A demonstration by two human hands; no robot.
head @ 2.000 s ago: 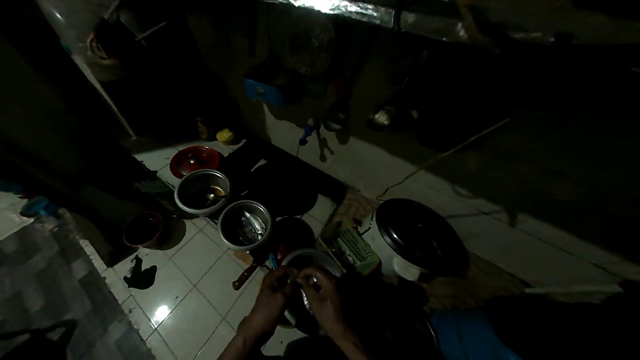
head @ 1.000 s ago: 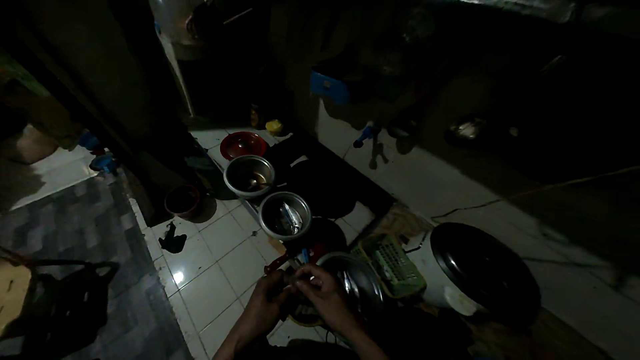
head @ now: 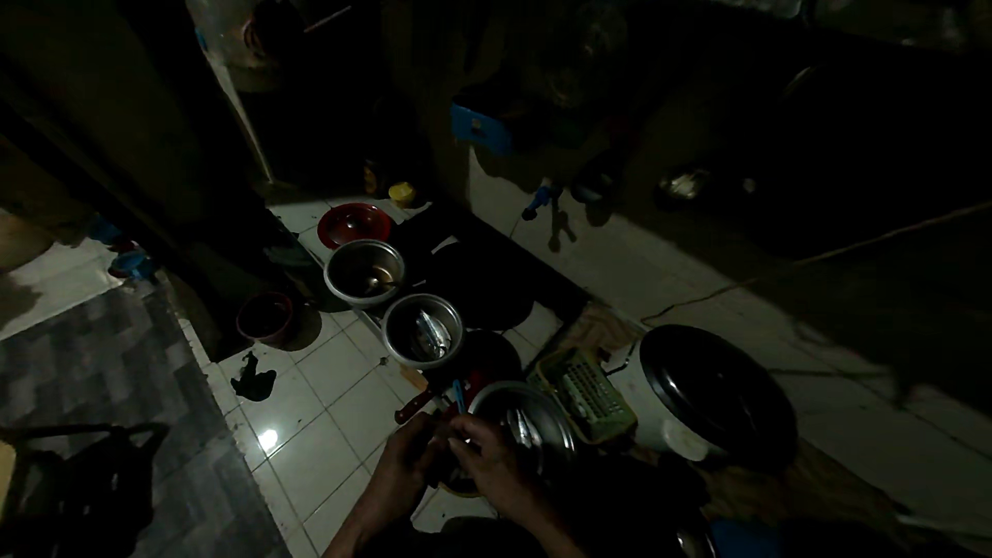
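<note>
My left hand [head: 404,456] and my right hand [head: 490,457] meet at the fingertips, low in the middle of the view. Whatever is between the fingers is too dark to make out. A metal bowl [head: 559,418] with silvery fish [head: 524,428] lies just right of my right hand. Above my hands stands a metal pot [head: 391,341] holding more silvery fish [head: 434,333]. A knife with a reddish handle [head: 413,406] lies on the tiles above my left hand, and a thin blue item [head: 458,394] sticks up beside it.
Another metal pot [head: 332,280] and a red basin [head: 325,229] stand farther back. A green plastic basket [head: 601,403] and a pale bucket with a black lid [head: 717,391] are at the right. A dark bowl [head: 265,319] and a black scrap [head: 253,380] lie left on the tiles. A blue tap [head: 538,200] juts from the wall.
The view has swung left since the first frame. My hands stay close together beside the fish bowl; no clear change in what they hold shows.
</note>
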